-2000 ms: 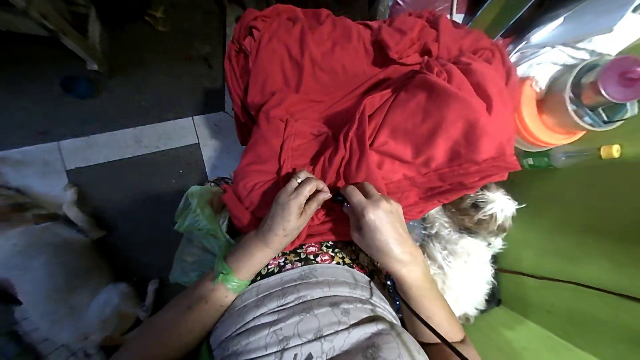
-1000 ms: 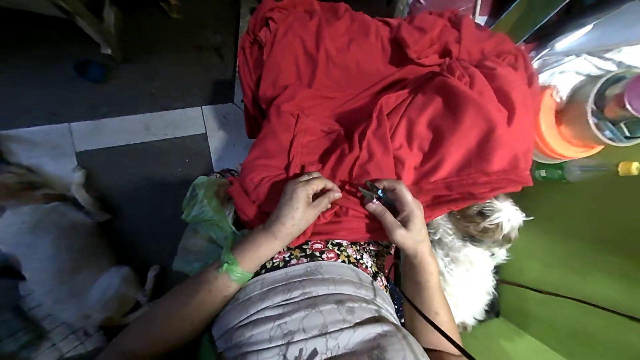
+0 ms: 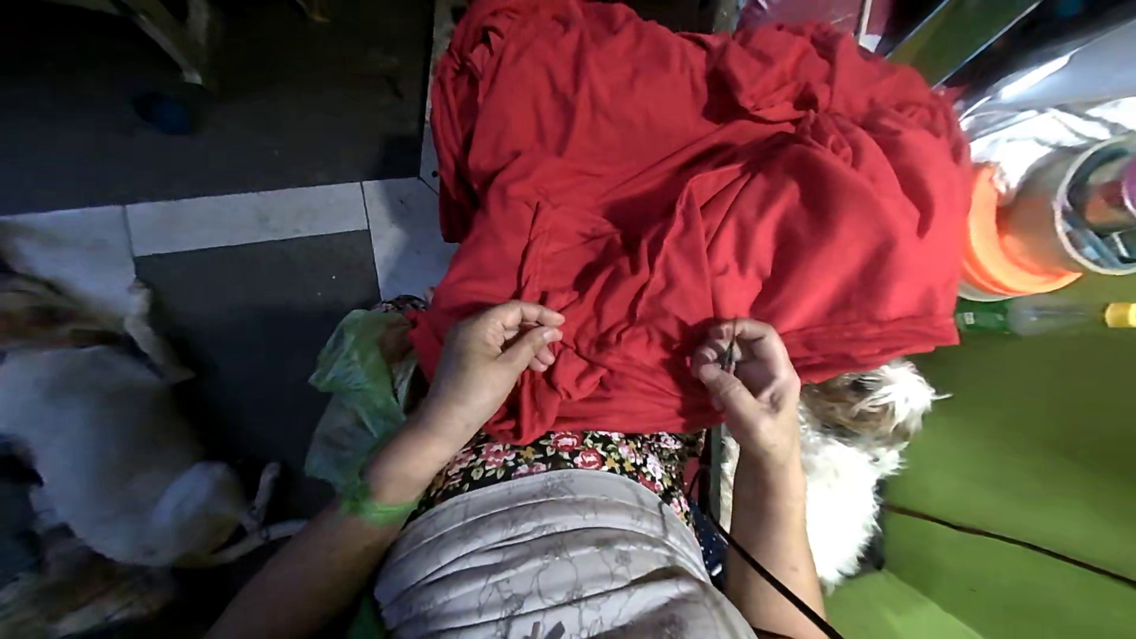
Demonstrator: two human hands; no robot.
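A large red cloth (image 3: 621,204) lies in folds across my lap, over a floral garment (image 3: 568,453). My left hand (image 3: 488,364) is above its near left part, with thumb and fingertips pinched together; whether something thin is between them cannot be seen. To the right, my right hand (image 3: 750,382) holds a small dark, slim tool (image 3: 729,355) between thumb and fingers, its tip pointing away from me. The tool's exact kind is too small to tell. A green plastic bag (image 3: 359,373) hangs at my left wrist.
A white dog (image 3: 834,497) lies close by my right forearm, and another dog (image 3: 115,444) is on the tiled floor at left. An orange container (image 3: 1003,240), a round tub with items (image 3: 1034,213) and a plastic bottle (image 3: 1047,316) stand at right. A dark cord (image 3: 772,577) runs beside my right arm.
My hands, close together two seconds ago, are now farther apart over the red cloth. The dark tool remains in my right hand, which has moved right relative to my left.
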